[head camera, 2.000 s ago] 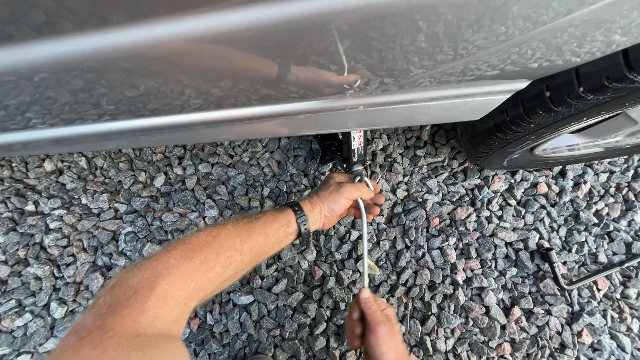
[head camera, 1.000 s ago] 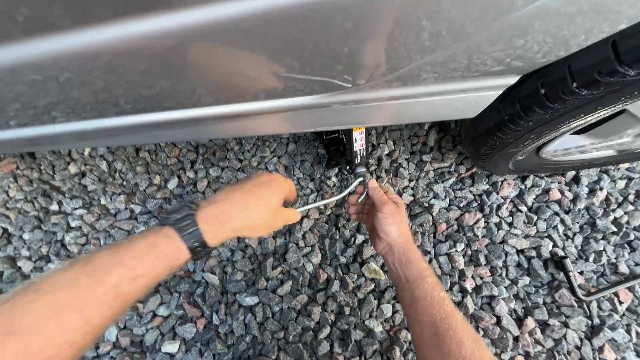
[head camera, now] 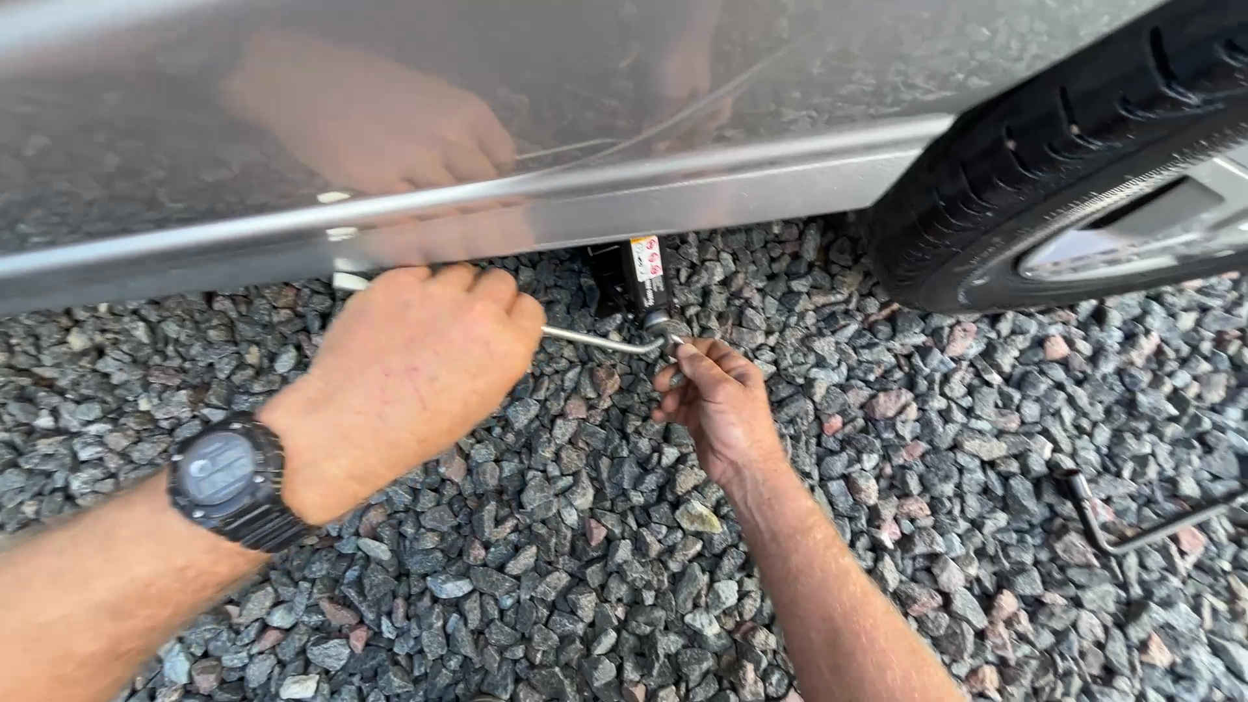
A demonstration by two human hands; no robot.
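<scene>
My left hand (head camera: 419,361), with a black wristwatch on its wrist, is closed around a bent metal crank rod (head camera: 595,340) left of the jack. The rod's far end is bent and meets the round end of a black car jack (head camera: 648,283), which sticks out from under the sill of a grey car and bears a label. The fingertips of my right hand (head camera: 717,390) pinch the rod's hooked end at the jack, from the lower right. The part of the rod inside my left fist is hidden.
The silver-grey car body (head camera: 487,234) spans the top, its sill low over coarse grey gravel (head camera: 546,585). A wheel with a black tyre (head camera: 975,214) stands at the upper right. An L-shaped wheel wrench (head camera: 1121,541) lies on the gravel at the right.
Two seconds ago my left hand was at the jack and my right lower on the rod. Now my right hand is at the jack, and my left grips the rod, which points left.
</scene>
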